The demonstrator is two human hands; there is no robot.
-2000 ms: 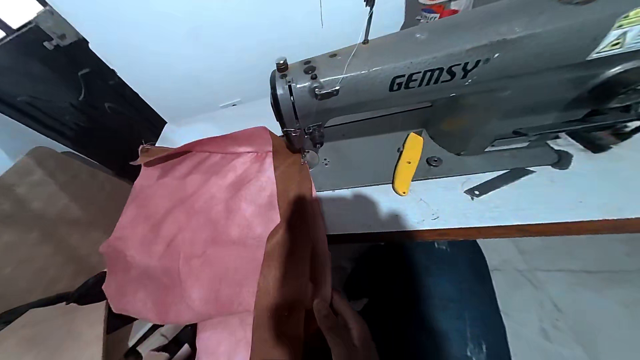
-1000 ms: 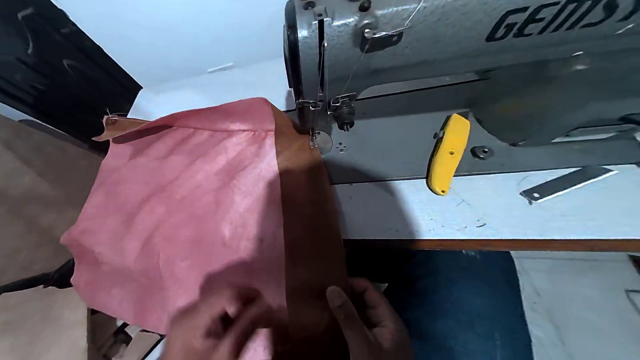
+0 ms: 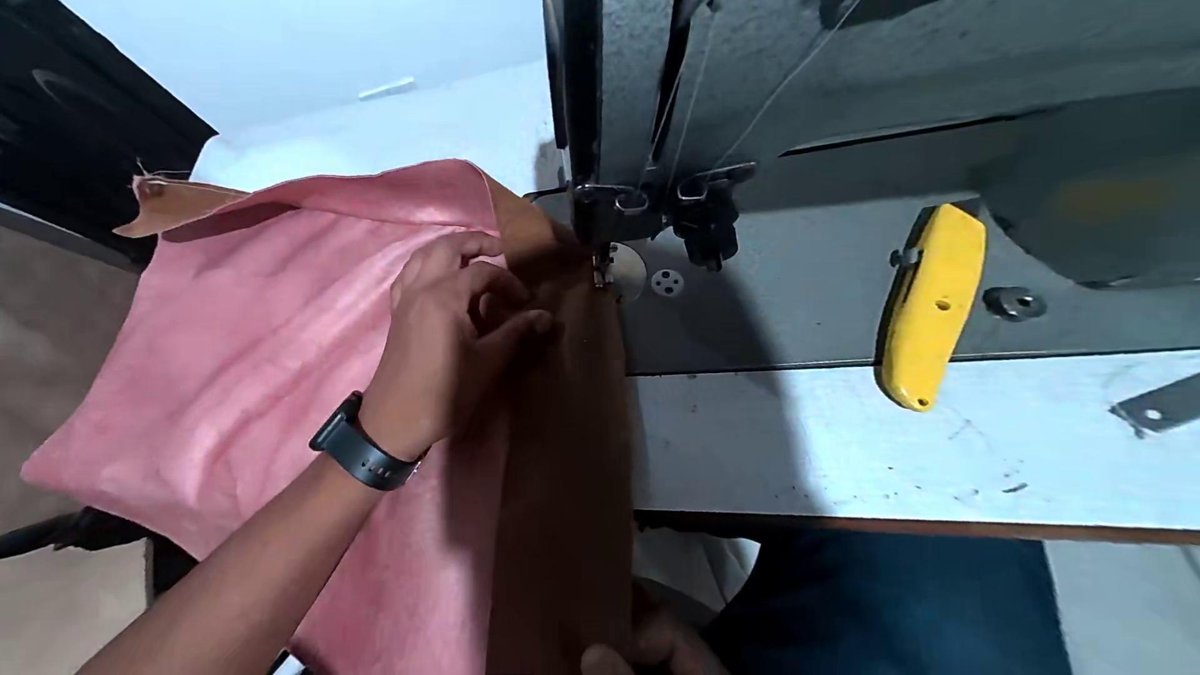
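A pink leather piece (image 3: pixel 281 375) with a brown leather strip (image 3: pixel 562 469) along its right side lies over the sewing machine's bed. The strip's right edge runs up to the presser foot (image 3: pixel 603 270) of the grey sewing machine (image 3: pixel 844 75). My left hand (image 3: pixel 450 328), with a dark watch on the wrist, rests on the leather left of the foot, fingers bent near the pink and brown seam. Low in the view, my right hand (image 3: pixel 656 647) holds the strip's lower right edge between thumb and fingers; it is partly cut off and in shadow.
A yellow utility knife (image 3: pixel 937 309) lies across the machine bed and the white table (image 3: pixel 731 441). Right of it are a round metal part (image 3: pixel 1015 303) and a flat metal strip (image 3: pixel 1162 405). Brown sheet material (image 3: pixel 66 375) is at the left, beside a dark object.
My left hand, low over the pink leather one second ago, is now up near the presser foot. My right hand is lower in the frame. The view has moved closer to the machine.
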